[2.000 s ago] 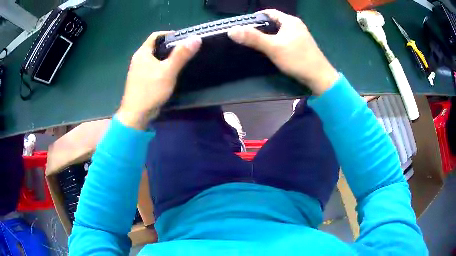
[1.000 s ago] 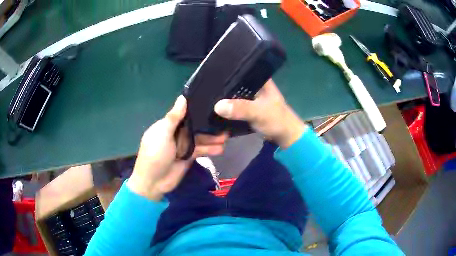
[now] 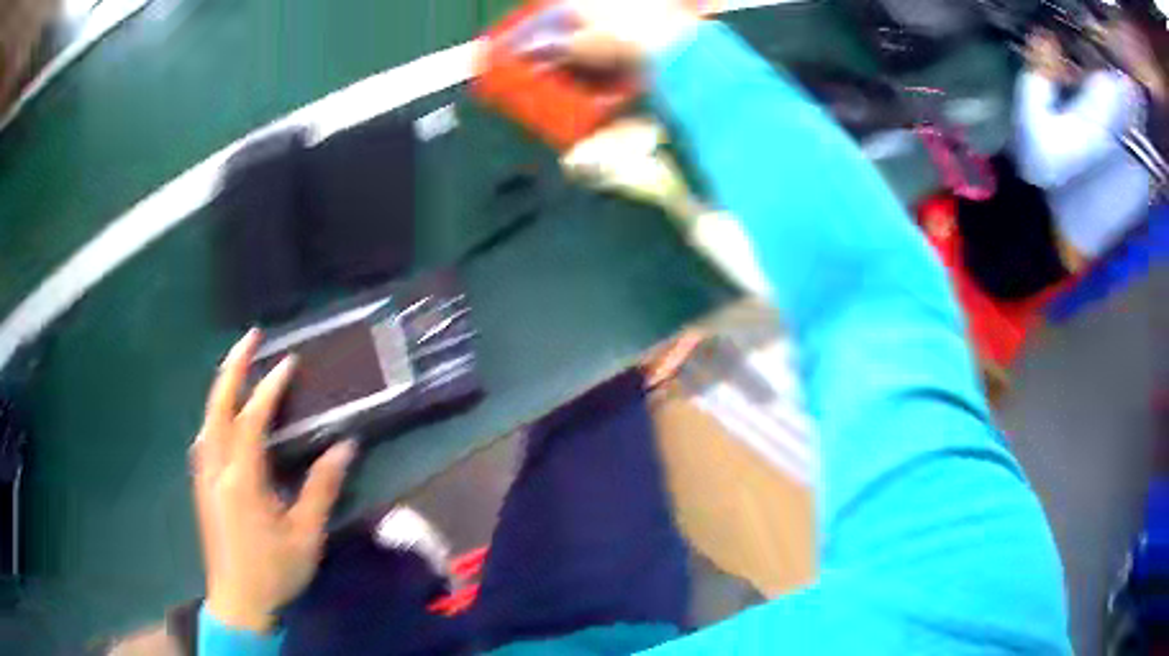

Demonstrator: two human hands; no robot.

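The frame is blurred by motion. A black portable player [image 3: 340, 369] lies on the bench, its light-framed screen facing up. My left hand [image 3: 263, 474] is at its left end, fingers over the end and thumb by the near edge. My right hand [image 3: 622, 36] reaches to the orange parts box [image 3: 532, 83] at the far side. Its fingers are blurred and partly hidden, and what they hold cannot be told.
Two black panels [image 3: 359, 199] lie beyond the player. The mallet [image 3: 628, 164] is partly behind my right arm. A pink-edged item [image 3: 955, 160] is farther right. Another person's sleeve [image 3: 1077, 128] shows at upper right. A carton [image 3: 731, 481] stands below the bench edge.
The player has gone from both hands down to the bench, screen up. My right hand has left it and moved to the orange box. The view has swung right.
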